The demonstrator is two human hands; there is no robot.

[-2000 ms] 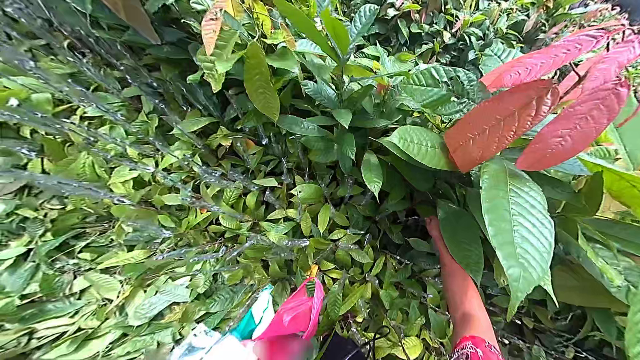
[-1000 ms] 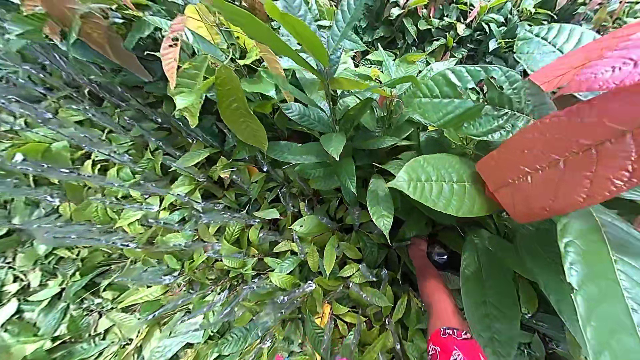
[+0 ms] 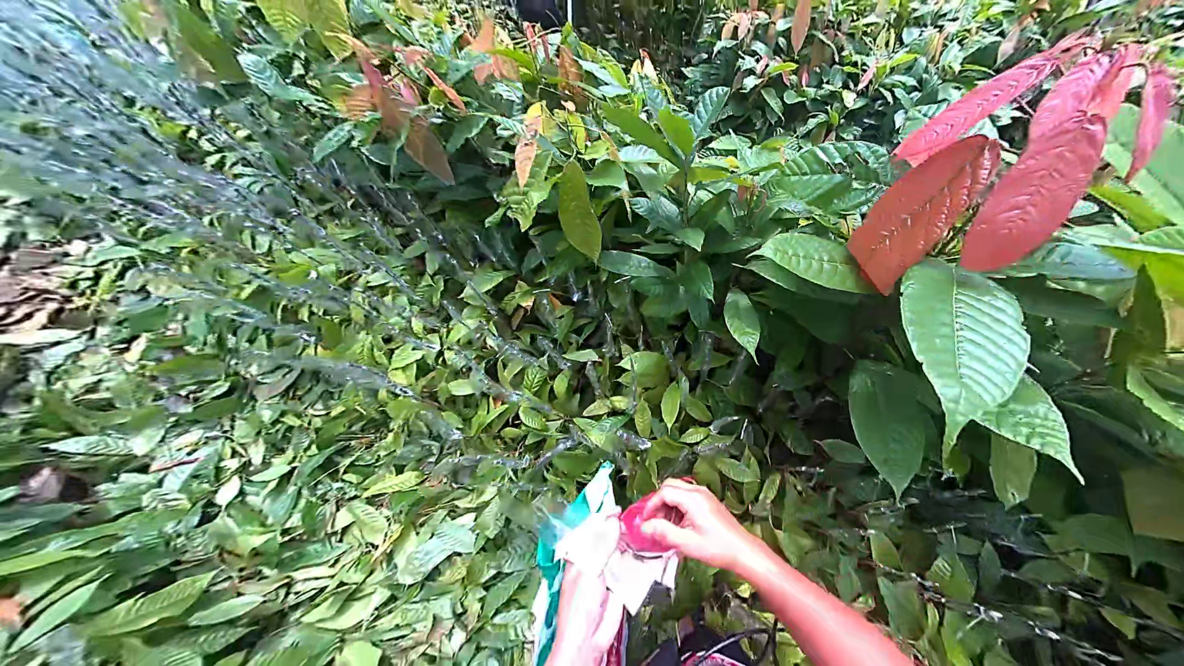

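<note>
At the bottom centre my right hand (image 3: 689,527) has its fingers closed on a pink piece of thin material (image 3: 640,525). My left hand (image 3: 587,592) is just left of it, mostly covered by crumpled white material (image 3: 592,544) and a teal strip (image 3: 564,527); its fingers are hidden, and the white material lies against its palm or fingers. The two hands nearly touch. Both are above low leafy green plants (image 3: 416,536). Whether the pink, white and teal pieces are bags or cloth cannot be told.
Water jets (image 3: 370,231) streak across the left and middle. Large red leaves (image 3: 1036,194) and broad green leaves (image 3: 967,333) overhang the right side. Dry brown leaves (image 3: 32,287) lie at the far left edge. A thin dark cord (image 3: 763,638) curves at the bottom.
My right hand, reaching down among the leaves at the right in both earlier frames, is now out beside my left hand, on the pink material. The view has shifted back from the plants.
</note>
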